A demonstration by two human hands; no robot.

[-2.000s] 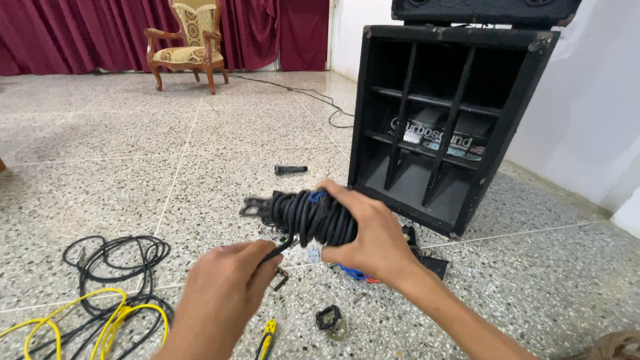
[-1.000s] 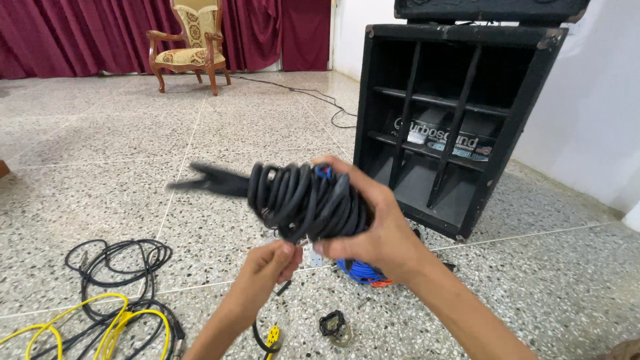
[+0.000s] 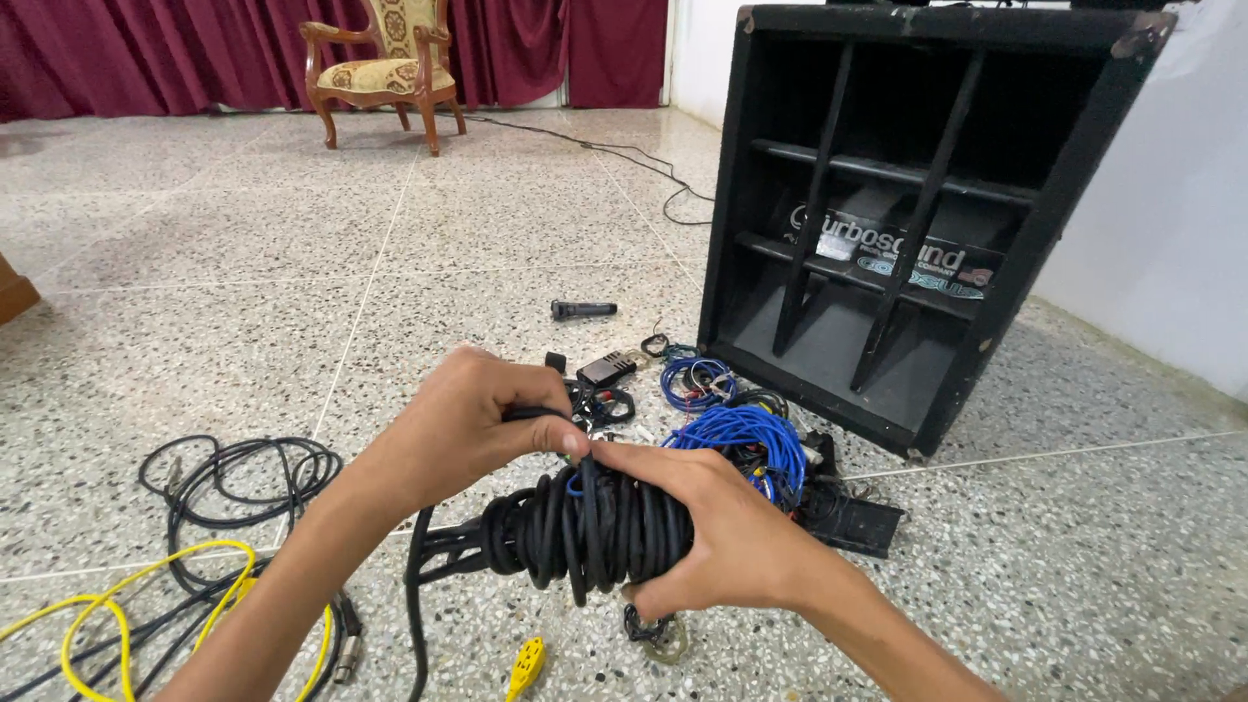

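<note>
A thick bundle of black cable [image 3: 585, 534] is wound in many turns, with looped strands sticking out at its left end. My right hand [image 3: 726, 531] grips the bundle's right end, thumb below and fingers above. Pinched between the thumb and fingers of my left hand [image 3: 497, 414] is a stretch of the same black cable, at the top of the bundle. A loose length of cable [image 3: 417, 604] hangs down left of the bundle. A bit of blue shows among the turns near my right fingers.
A black loudspeaker cabinet [image 3: 936, 390] stands at right. Before it lie coiled blue cables [image 3: 741, 434], a black adapter [image 3: 606, 369] and a microphone [image 3: 583, 309]. Black cable [image 3: 244, 478], yellow cable [image 3: 122, 624] and a yellow outlet end [image 3: 526, 665] lie nearer. An armchair [image 3: 385, 76] stands far back.
My left hand has moved from below the bundle to its top, bringing cable over it. My right hand still holds the bundle's right end.
</note>
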